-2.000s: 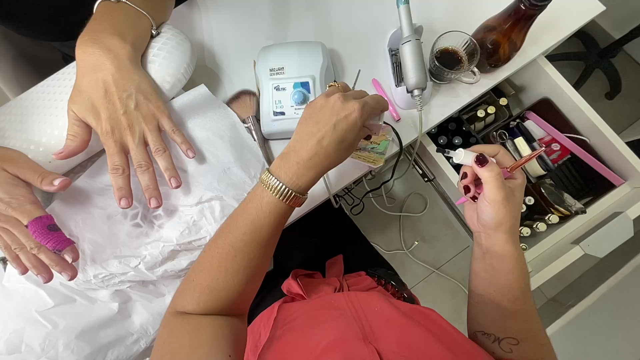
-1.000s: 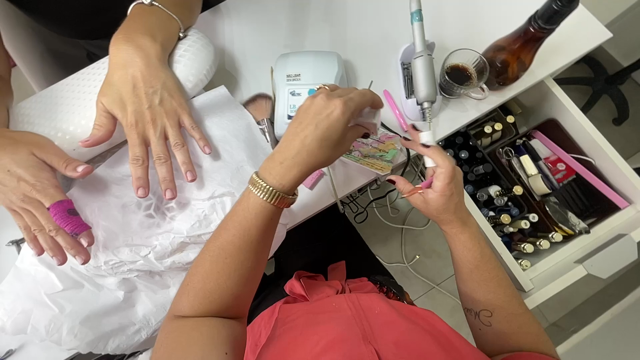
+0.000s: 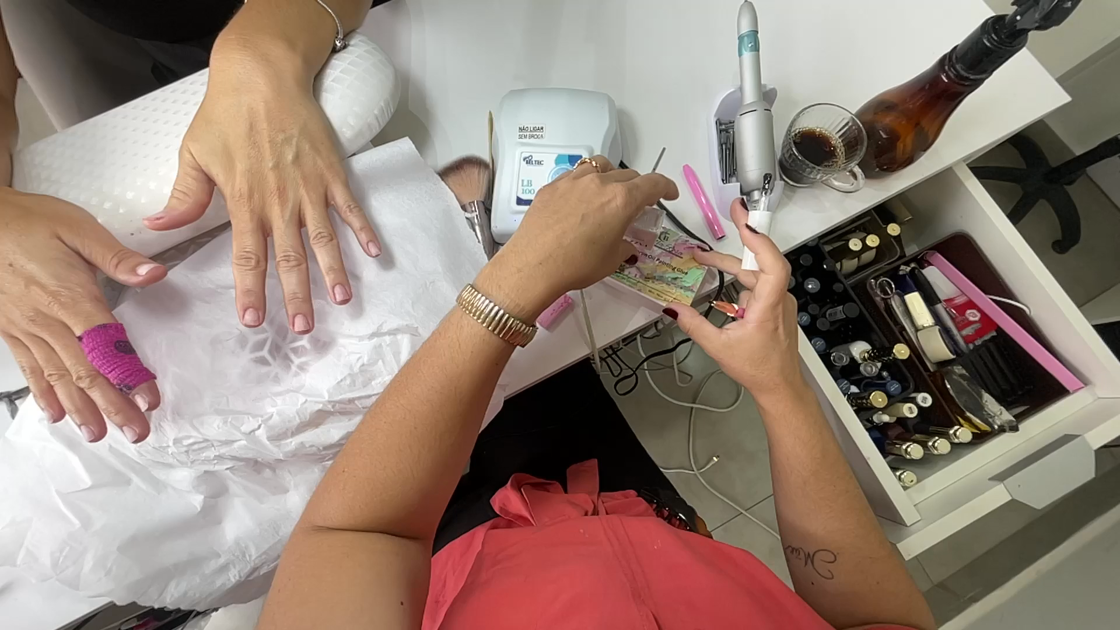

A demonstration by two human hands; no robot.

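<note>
My left hand (image 3: 582, 219) reaches across the table edge, its fingers around a small clear bottle (image 3: 646, 226) above a colorful printed case (image 3: 667, 267). A thin metal-tipped stem shows just past its fingertips. My right hand (image 3: 748, 306) holds a white cap or handle (image 3: 755, 236) between its fingers, and a slim pink-and-copper brush (image 3: 728, 308) lies across the same hand. Beyond it, a grey nail drill handpiece (image 3: 756, 140) rests on its white stand. At the left, another person's two hands (image 3: 271, 175) lie palm down, one with a magenta finger wrap (image 3: 115, 357).
White paper (image 3: 262, 437) and a padded armrest (image 3: 105, 166) lie left. A drill control box (image 3: 551, 140), a fluffy brush (image 3: 471, 192), a pink pen (image 3: 703, 201), a coffee cup (image 3: 822, 149) and an amber bottle (image 3: 910, 114) stand behind. An open drawer (image 3: 989, 464) holds polish bottles. Cables hang below.
My right hand has moved from over the drawer to beside the printed case, nearer my left hand. The view has shifted somewhat. My left hand stays by the case.
</note>
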